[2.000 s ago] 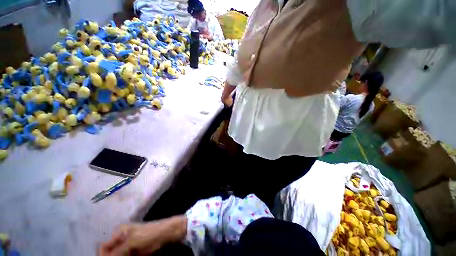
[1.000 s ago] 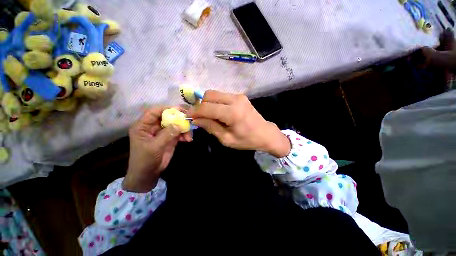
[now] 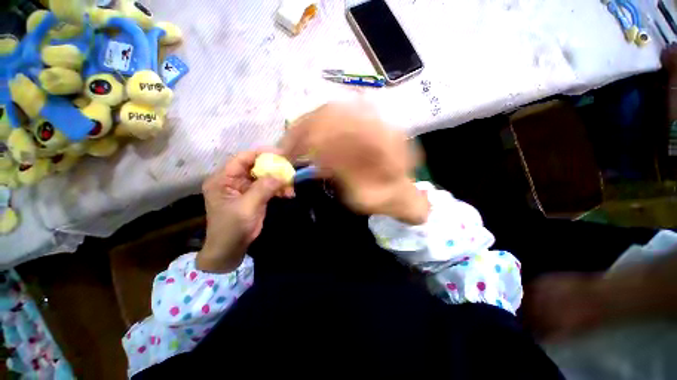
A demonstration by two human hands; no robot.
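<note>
My left hand (image 3: 236, 204) pinches a pale-yellow stuffed end (image 3: 272, 169) of a plush piece between thumb and fingers, above my dark lap near the table edge. A light blue strip (image 3: 305, 174) runs from it to the right, under my right hand. My right hand (image 3: 364, 159) is motion-blurred, just right of the yellow end, with its fingers towards it. Whether it grips anything cannot be made out. No needle or thread can be made out.
A heap of blue and yellow plush pieces (image 3: 67, 96) lies at the left on the whitish table (image 3: 223, 82). A smartphone (image 3: 384, 41), thread snips (image 3: 353, 78) and a small white and orange item (image 3: 296, 16) lie behind my hands. Another person's blurred arm (image 3: 594, 300) is at lower right.
My right hand has moved slightly right and up from the yellow end and blurred. My left hand still holds the piece, slightly further right. A blurred arm has appeared at lower right.
</note>
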